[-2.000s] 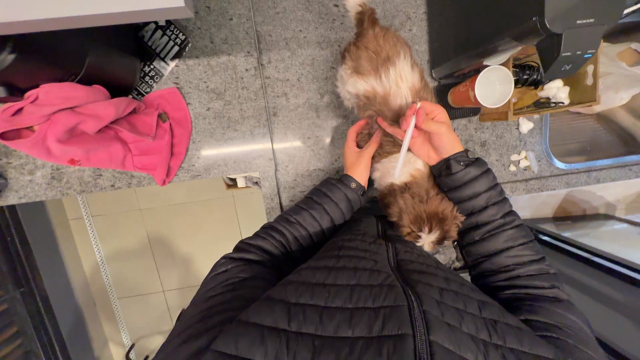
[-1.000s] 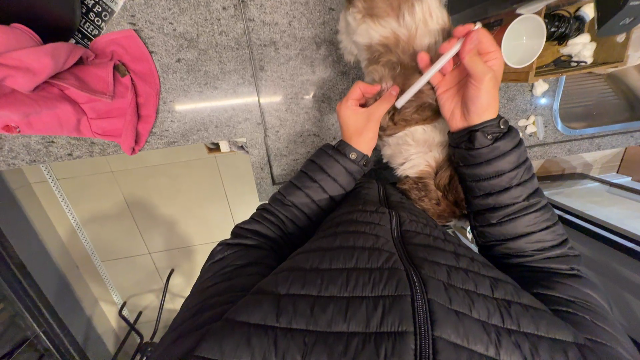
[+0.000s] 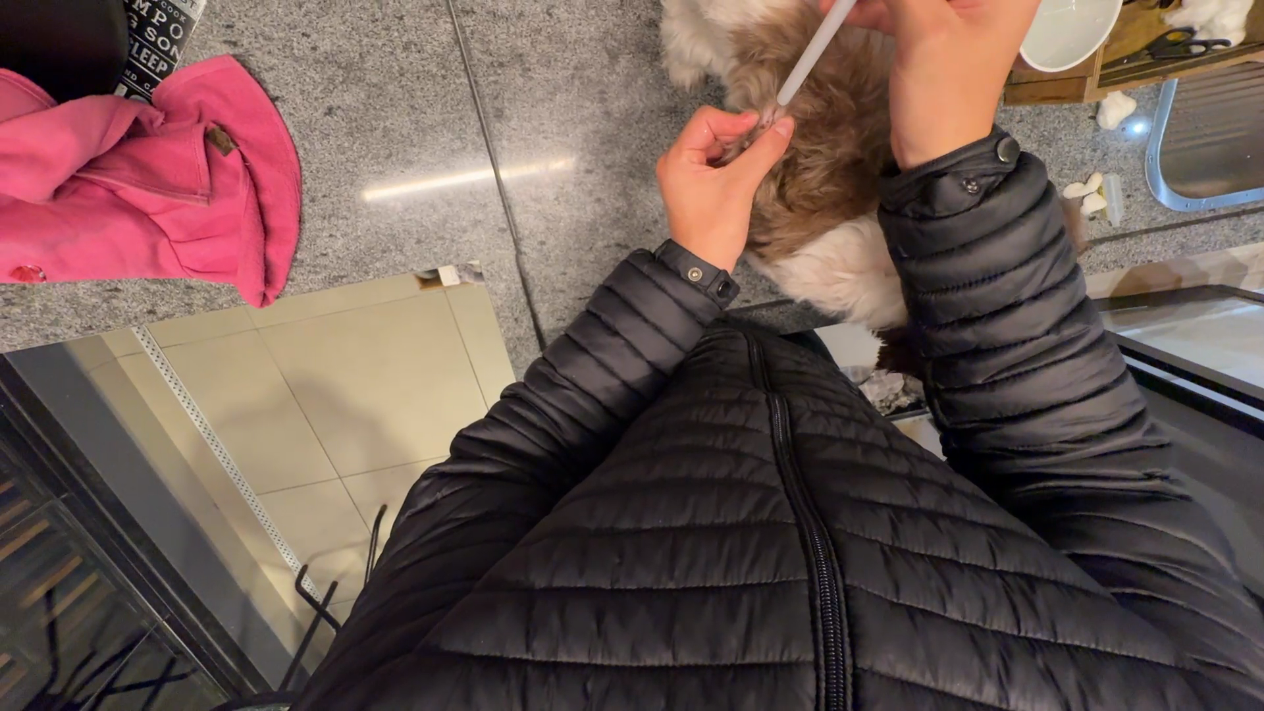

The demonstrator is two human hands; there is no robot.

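Observation:
A small brown and white long-haired dog (image 3: pixel 825 148) lies on the grey stone counter, partly hidden by my arms and cut off by the top edge. My left hand (image 3: pixel 719 173) pinches something small between thumb and forefinger over the fur, perhaps a tuft or fold of skin; which one I cannot tell. The tip of a thin white stick-like tool (image 3: pixel 812 57), perhaps a syringe, meets those fingertips. Its upper end runs out of view beside my right hand (image 3: pixel 948 69), whose fingers are closed on it and partly cut off by the frame.
A pink fleece garment (image 3: pixel 232 188) lies at the left of the counter (image 3: pixel 395 109). On the right are a white cup (image 3: pixel 1068 30), a wooden tray (image 3: pixel 1052 89) with black scissors (image 3: pixel 1185 43) and cotton, white bits (image 3: pixel 1091 193) with a small clear tube, and a metal sink (image 3: pixel 1210 138).
The white tool's tip has come from above the dog's back to my left fingertips. The view has shifted, and the dog's head, seen two seconds ago, is now hidden.

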